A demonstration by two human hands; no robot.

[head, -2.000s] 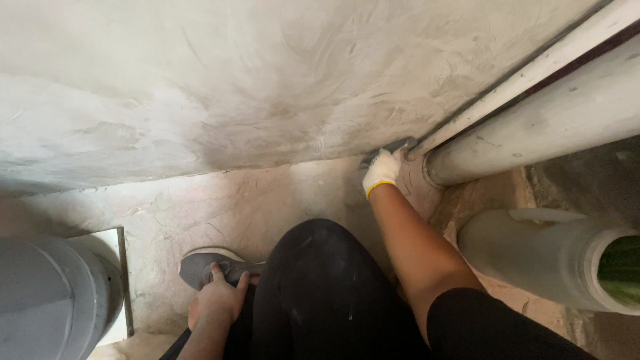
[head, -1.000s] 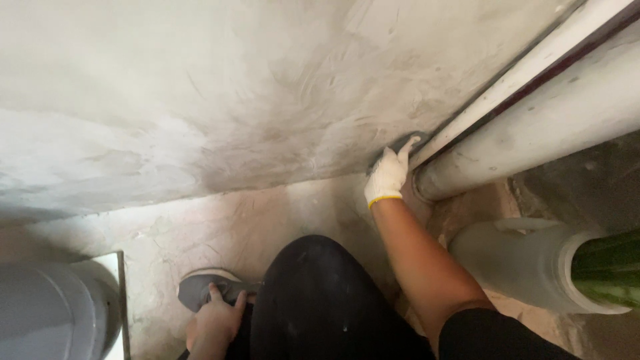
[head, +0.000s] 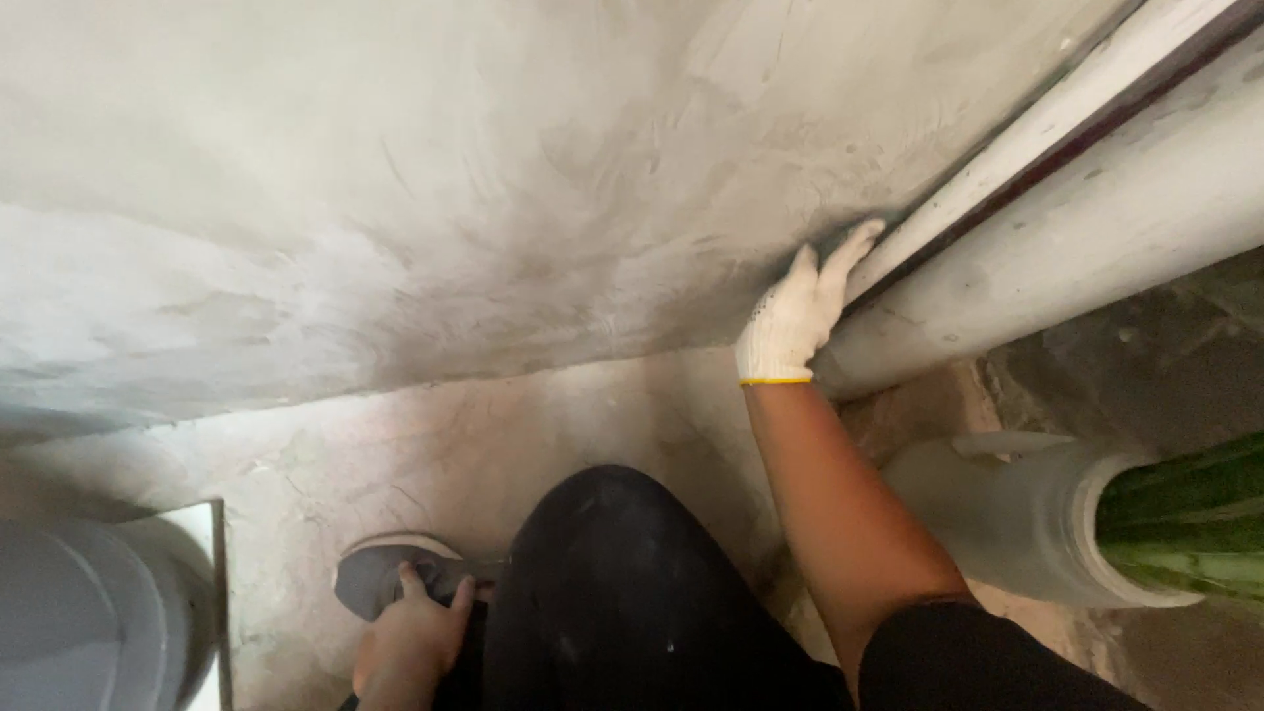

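Observation:
My right hand (head: 795,306), in a white knit glove with a yellow cuff, presses against the plastered wall (head: 444,197) beside a long white trim strip (head: 1027,128). A dark, flat thing shows in part under its fingers, mostly hidden, so its kind cannot be told. My bare left hand (head: 420,622) rests with spread fingers on the grey shoe (head: 395,573) on my foot, near my bent knee in black trousers. The wall's lower part bears darker, swirled marks above the floor edge.
A thick pale pipe (head: 1047,217) runs beside the strip. Right of my forearm stands a translucent plastic container (head: 1017,513) with green striped leaves (head: 1185,513) at its mouth. At lower left, a grey rounded container (head: 89,612) stands by a white slab (head: 202,533) on the floor (head: 326,474).
My gloved right hand has moved up the wall along the trim strip, away from the floor edge and the pipe's foot. My left hand has stayed at the shoe.

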